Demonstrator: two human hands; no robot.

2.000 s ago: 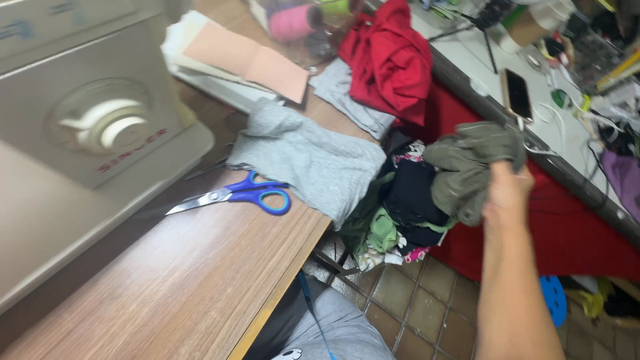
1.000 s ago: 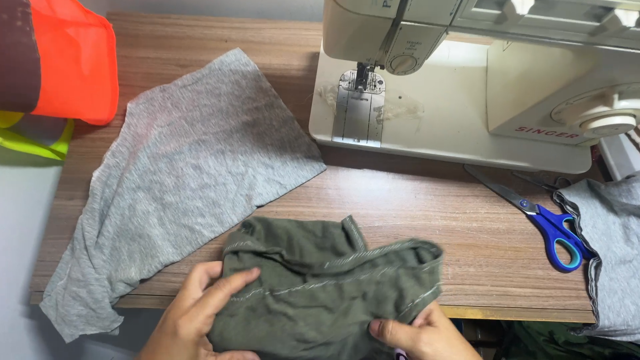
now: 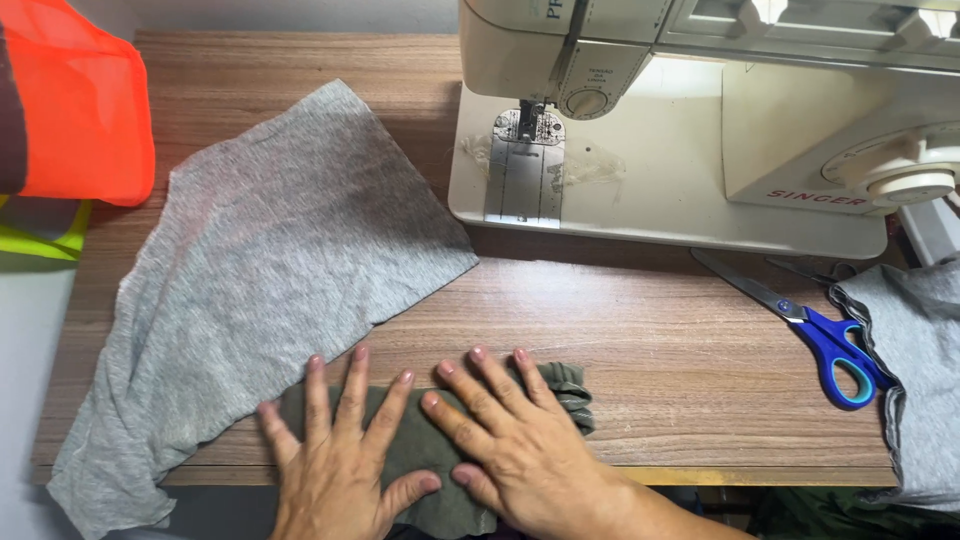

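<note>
An olive-green piece of fabric point(image 3: 427, 450) lies at the front edge of the wooden table, partly over that edge, with a gathered, stitched part at its right end. My left hand point(image 3: 349, 450) rests flat on its left part, fingers spread. Flat on the right part of the same fabric is my right hand point(image 3: 510, 442), its fingers also apart. Neither hand grips anything. A light grey knit fabric piece point(image 3: 285, 240) is spread just behind and to the left of my left hand. My palms hide much of the green fabric.
A Singer sewing machine point(image 3: 645, 195) stands at the back right. Blue-handled scissors point(image 3: 814, 330) lie right of centre, beside a smaller dark metal tool and another grey fabric point(image 3: 930, 375). Orange fabric point(image 3: 82, 105) and yellow fabric point(image 3: 45, 229) hang at the left.
Two seconds ago one hand held the green fabric off to the side of the table. One second ago both hands held it up at the table's front; now it lies under my spread hands.
</note>
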